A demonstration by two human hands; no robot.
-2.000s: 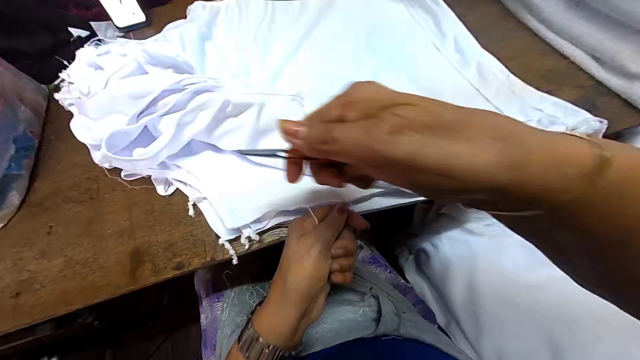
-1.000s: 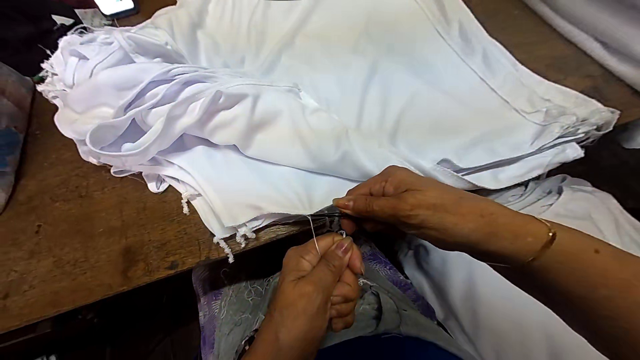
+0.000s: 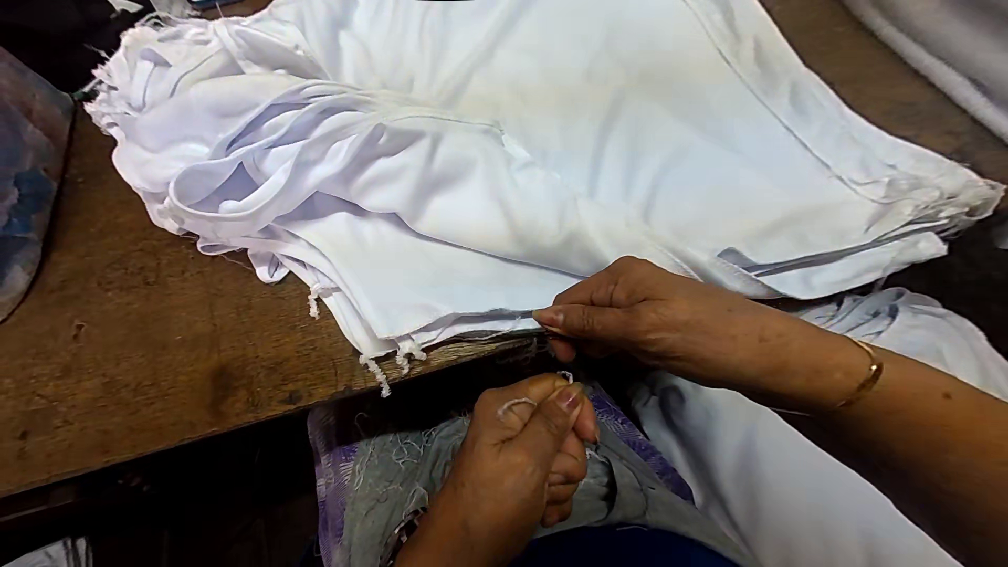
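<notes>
A pile of white fabric garments (image 3: 630,157) lies over the wooden table, with frayed edges and short twisted thread tails (image 3: 376,374) hanging at the near edge. My left hand (image 3: 528,457) is closed over my lap, with a white thread (image 3: 516,405) pinched between thumb and forefinger. Just above and to the right, my right hand (image 3: 606,311) has its thumb and fingers pinched together at the near edge of the fabric. A thin, dark tip shows at its fingertips; most of that tool is hidden.
The wooden table's (image 3: 157,378) front edge runs just beyond my left hand. A plastic bag (image 3: 31,173) stands at the far left. More white cloth (image 3: 756,457) hangs over my lap at the right, and a pale cloth (image 3: 945,47) lies at the upper right. Loose threads cover the grey cloth on my lap.
My right hand was blurred above the fabric with a slim metal tool, then came down near my left hand. Now it is slightly apart from the left, at the fabric's edge.
</notes>
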